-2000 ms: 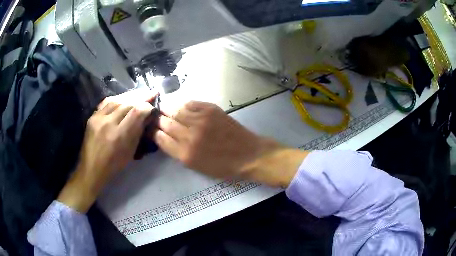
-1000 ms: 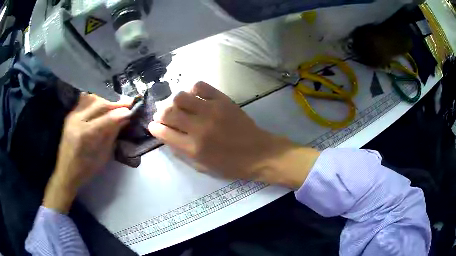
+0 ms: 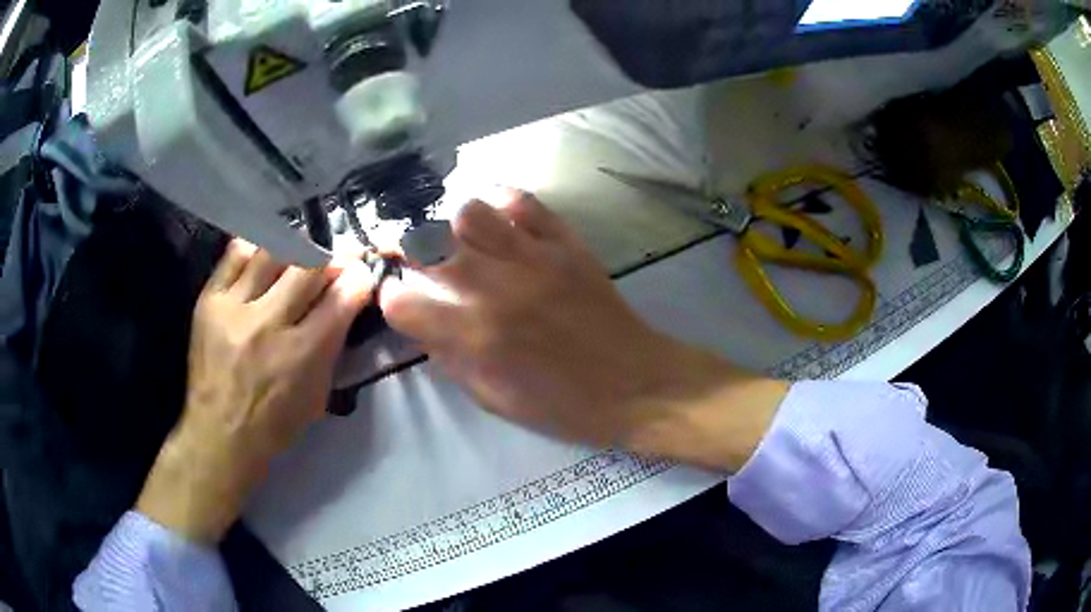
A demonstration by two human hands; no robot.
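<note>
My left hand pinches the dark garment piece just in front of the needle area of the white sewing machine. My right hand is on the same piece from the right, with thumb and fingertips at its small folded edge. The fingertips of both hands nearly meet under the bright lamp. Part of the dark piece shows below the fingers on the table. The needle tip is lost in the glare and behind the fingers.
Yellow-handled shears lie right of my right hand, blades toward the machine. Green-handled scissors, a brown lump and a dark triangular scrap lie farther right. Printed ruler tape follows the table's front edge. Dark cloth is heaped left.
The view has shifted slightly. My hands have come closer together at the needle; less of the dark piece shows between them than a second ago.
</note>
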